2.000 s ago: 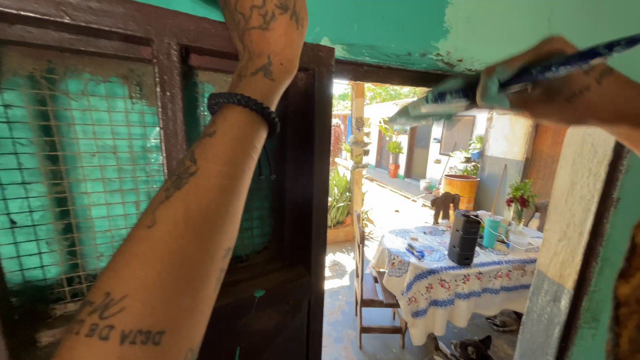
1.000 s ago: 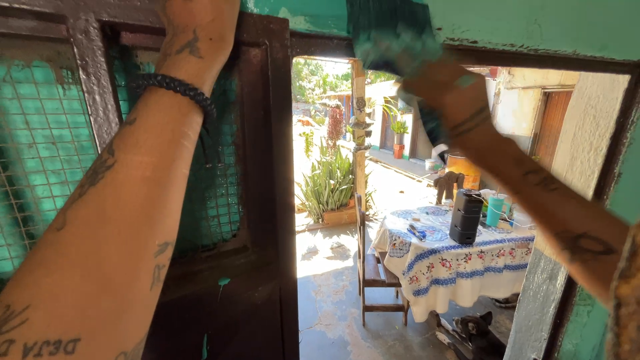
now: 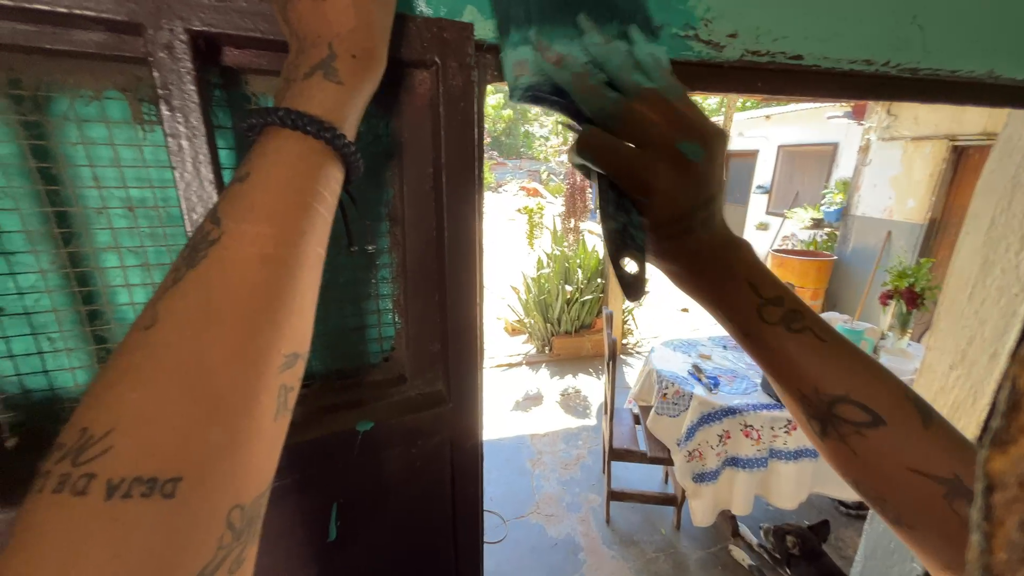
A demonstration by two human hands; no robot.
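My right hand [image 3: 648,152], smeared with green paint, grips a wide paintbrush [image 3: 628,232] whose dark handle with a hole hangs below the palm. The blurred bristles [image 3: 576,40] lie over the green wall [image 3: 800,32] just above the dark door frame. My left hand [image 3: 336,32] is raised at the top of a dark brown door [image 3: 424,240] with wire mesh panes; its fingers are cut off by the upper edge, so what they hold is hidden. A braided black bracelet circles the left wrist. Green paint drips [image 3: 364,426] mark the door's lower panel.
Through the doorway stand a wooden chair [image 3: 640,448] and a table with a floral tablecloth [image 3: 752,448]. A black dog [image 3: 800,544] lies below the table. Potted plants [image 3: 560,296] stand outside. A pale post [image 3: 960,320] rises at the right, beside the opening.
My right hand with the brush was farther right two seconds ago and has moved left along the lintel. The left hand stays raised at the door's top. The view has shifted somewhat.
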